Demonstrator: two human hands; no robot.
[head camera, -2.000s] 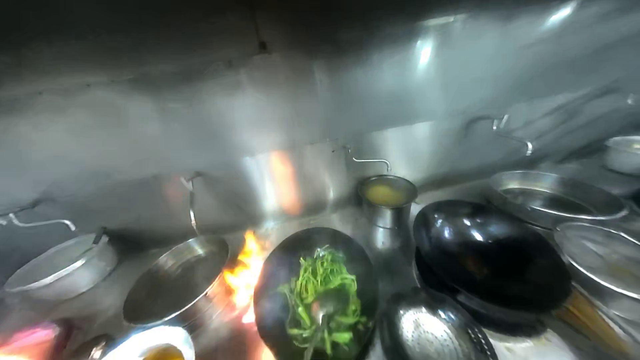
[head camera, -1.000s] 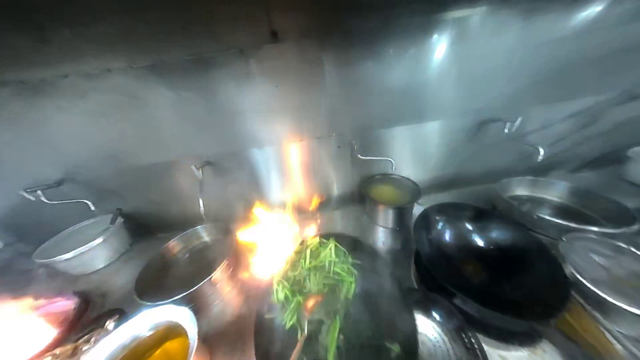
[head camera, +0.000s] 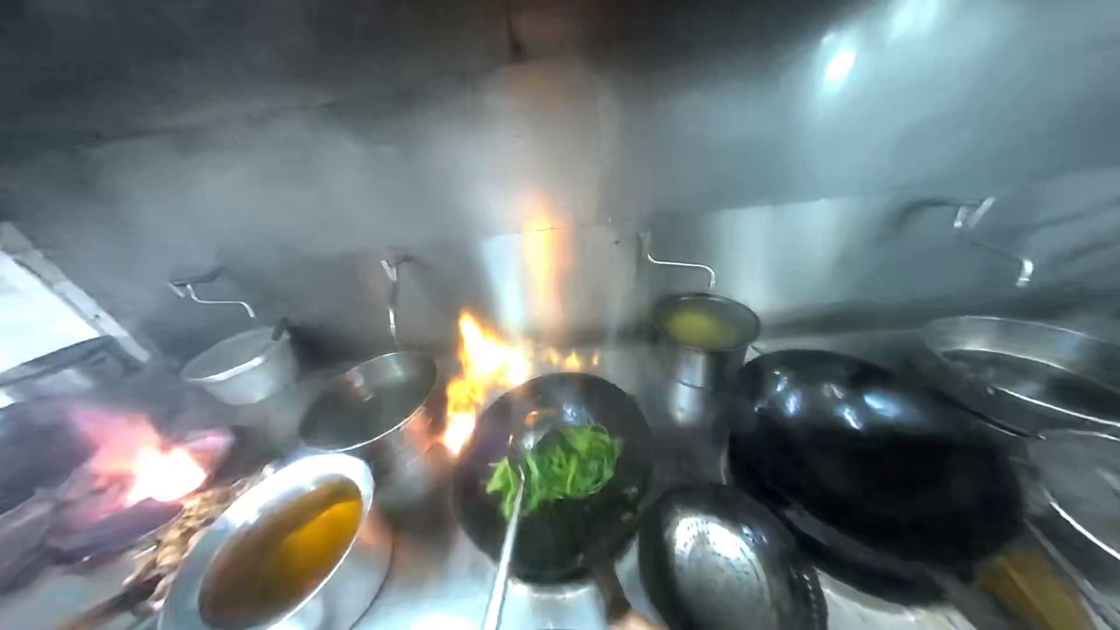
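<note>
A black wok point(head camera: 560, 542) holds chopped leafy greens point(head camera: 569, 464) over the stove. The bowl of a metal ladle lies against the greens, and its long handle point(head camera: 507, 556) runs down to the bottom edge. A small part of a hand, by its side my right hand point(head camera: 637, 621), is at the end of the wok's handle point(head camera: 610, 588); its fingers are mostly cut off by the frame. My left hand is out of view, as is the lower end of the ladle.
Flames point(head camera: 486, 367) rise behind the wok's left side; another fire point(head camera: 157, 472) burns far left. A bowl of orange-brown liquid point(head camera: 363, 477), a steel pan point(head camera: 433, 376), a pot of yellowish liquid point(head camera: 752, 319), a perforated strainer point(head camera: 717, 560) and a large black wok point(head camera: 875, 472) surround it. Steam hangs above.
One second ago the greens stood heaped toward the wok's back beside a larger flame; now they lie lower in the wok, and the flame is smaller. The wok's tilt has changed.
</note>
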